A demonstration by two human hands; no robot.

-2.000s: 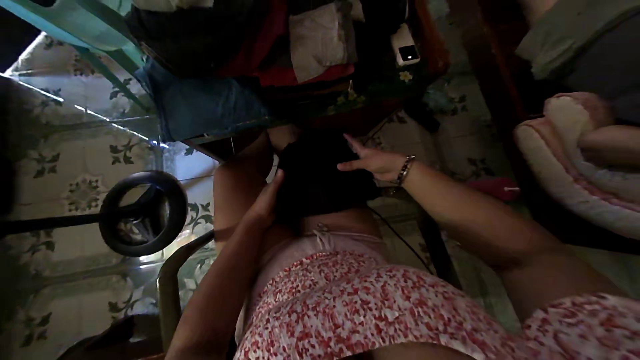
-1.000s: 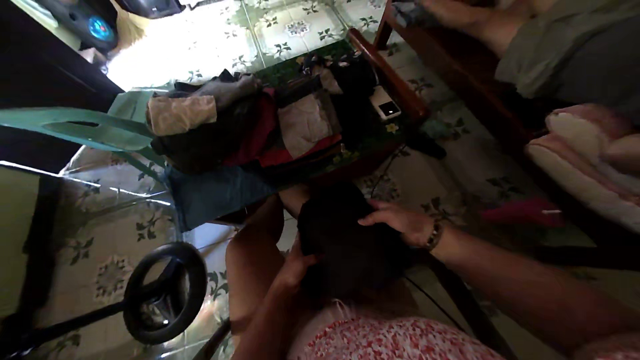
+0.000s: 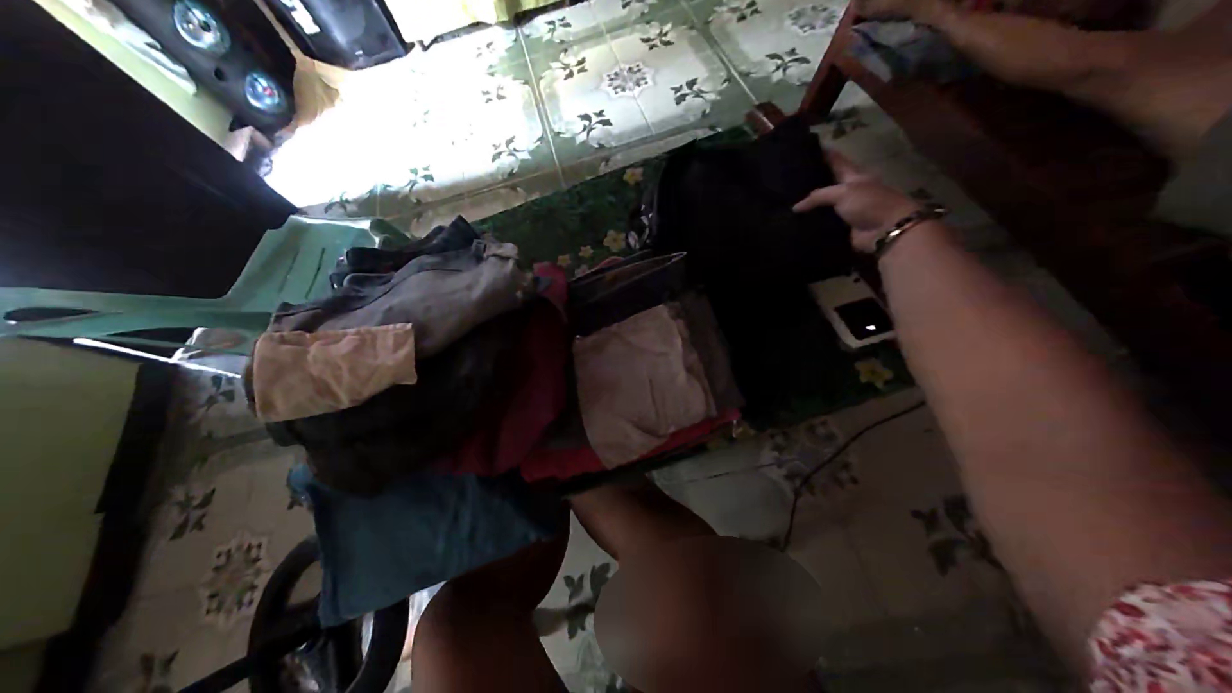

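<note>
My right hand (image 3: pixel 866 204), with a bracelet at the wrist, is at the right edge of a folded black cloth (image 3: pixel 751 207) at the far right part of the low table. Its index finger points left over the cloth; whether it grips the cloth is unclear. My left hand is out of view. Left of the black cloth lie folded clothes: a beige garment (image 3: pixel 640 380), a dark red one (image 3: pixel 529 385), and a pile with a grey garment (image 3: pixel 423 300) and a tan one (image 3: pixel 337 371). Blue cloth (image 3: pixel 423 539) hangs over the table's near edge. A white phone (image 3: pixel 857 313) lies below my right hand.
A green plastic chair (image 3: pixel 279 269) stands at the left. A black wheel-shaped ring (image 3: pixel 385 645) is on the tiled floor. A dark cable (image 3: pixel 837 452) runs near the table. Speakers (image 3: pixel 231 58) stand at the back left. Another person's arm (image 3: pixel 1039 53) rests near a wooden bench (image 3: pixel 1020 144) at the right.
The black cloth was on my lap between both hands and is now on the table at the right. My right hand has moved forward with it; my left hand has left the view. The view has shifted.
</note>
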